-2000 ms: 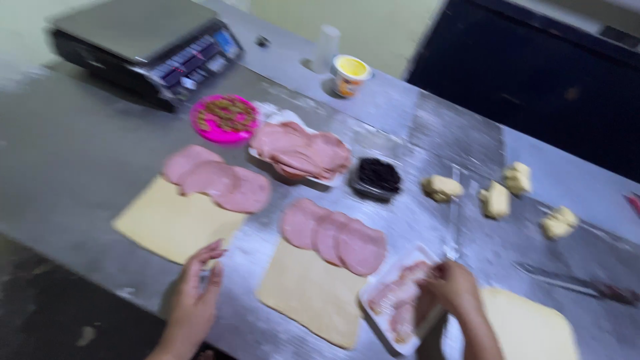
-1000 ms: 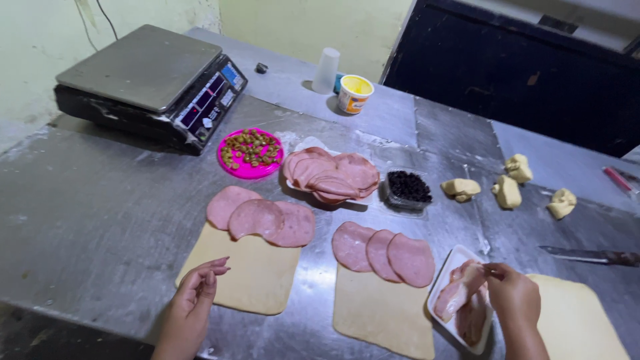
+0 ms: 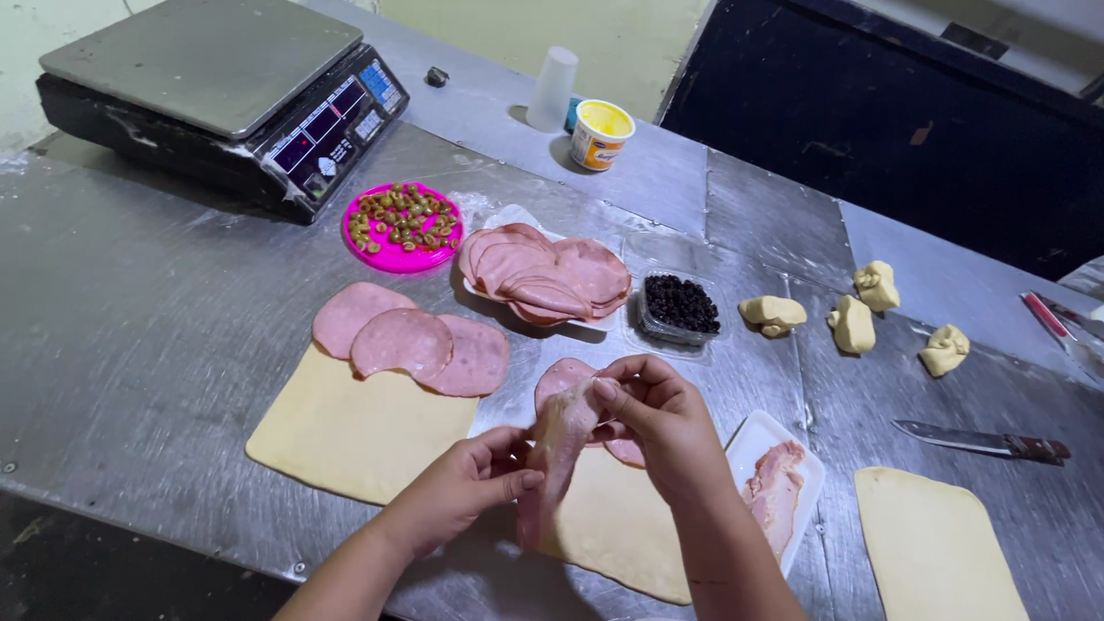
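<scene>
Both hands hold one bacon slice (image 3: 559,444) above the middle dough sheet (image 3: 621,522). My right hand (image 3: 660,414) pinches its upper end; my left hand (image 3: 479,474) grips its left edge lower down. Ham slices (image 3: 561,379) on that sheet are partly hidden behind the hands. The left dough sheet (image 3: 371,431) bears overlapping ham slices (image 3: 401,343) along its top. More bacon (image 3: 774,496) lies in a white foam tray (image 3: 806,504) beside my right forearm. A third dough sheet (image 3: 936,543) at the right is bare.
A digital scale (image 3: 207,78) stands back left. Behind the sheets are a pink plate (image 3: 354,246) of cut olives, a stack of ham (image 3: 552,272), a container of dark pieces (image 3: 681,306), a margarine tub (image 3: 602,134) and a plastic cup (image 3: 552,90). Several dough lumps (image 3: 854,325) and a knife (image 3: 979,442) lie right.
My right hand has moved left from the foam tray with a bacon slice. My left hand, empty and apart before, has moved right and now grips the slice too.
</scene>
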